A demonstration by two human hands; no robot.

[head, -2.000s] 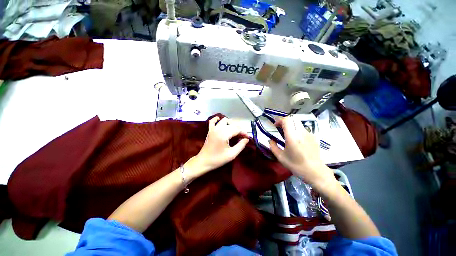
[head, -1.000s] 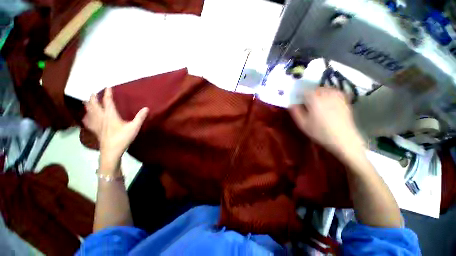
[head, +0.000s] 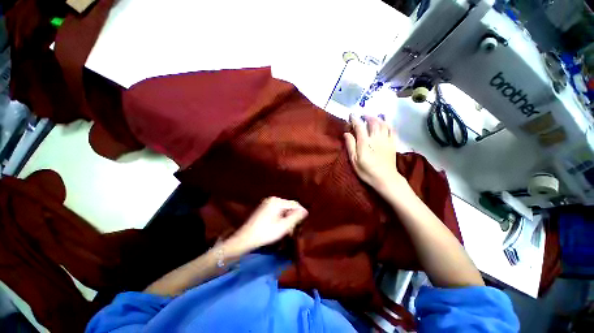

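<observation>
The rust-brown ribbed garment (head: 312, 156) lies over the front of the white sewing table, with a smooth redder pocket piece (head: 195, 107) spread at its left. My right hand (head: 372, 153) lies palm down on the garment, fingertips close to the presser foot and needle (head: 366, 97), fingers slightly apart. My left hand (head: 277, 220) is curled at the garment's near part, close to my body. Whether cloth is pinched in it is not clear. The white brother machine head (head: 508, 97) stands at the upper right. Scissors (head: 447, 125) lie behind my right hand, under the head.
More rust-brown cloth (head: 39, 240) hangs at the lower left over a pale side surface (head: 124, 188). A tan bar (head: 80, 5) shows at the top left. A printed paper (head: 521, 250) and a dark green item (head: 496, 207) lie at the table's right end.
The scissors have left my right hand and lie under the head. My right hand is now on the cloth near the needle. My left hand moved from the pocket piece towards my body.
</observation>
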